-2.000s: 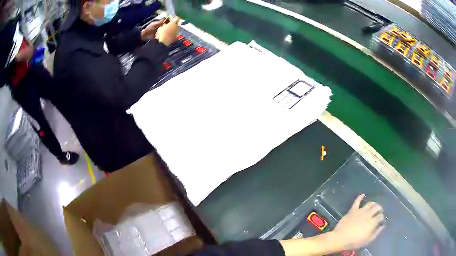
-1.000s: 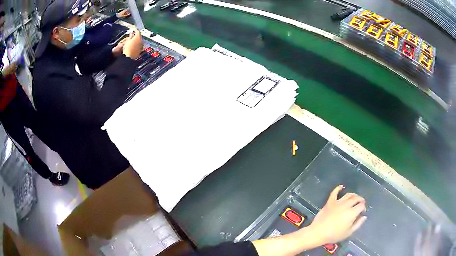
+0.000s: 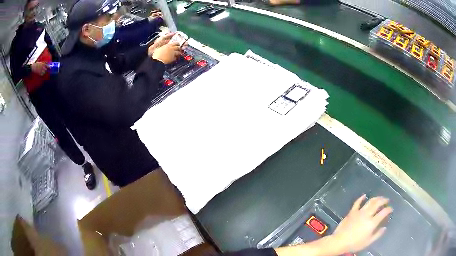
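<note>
My left hand [image 3: 365, 224] reaches in from the bottom over the clear blister tray [image 3: 334, 189]. It is palm down with fingers apart, and nothing shows in it. A phone lies back up in the tray left of my hand, with a red oval [image 3: 316, 225] in yellow-orange trim. A bit of red shows under my wrist. My right hand [image 3: 443, 244] is only a faint blur at the lower right edge; what it does cannot be told. A stack of white backing sheets [image 3: 225, 125] lies left of the tray, with one printed film [image 3: 290, 99] on it.
A small orange scrap [image 3: 323, 156] lies on the dark mat [image 3: 250, 200]. The green belt [image 3: 350, 90] runs behind a pale rail. Stacked trays [image 3: 412, 52] with yellow parts stand beyond. An open cardboard box [image 3: 135, 205] is below the bench. A masked person [image 3: 100, 100] works at left.
The view has shifted and come back. My left hand stays over the tray, its fingers a little more spread. The neighbour's hands have moved slightly. The blur of my right hand is nearer the edge than a second ago.
</note>
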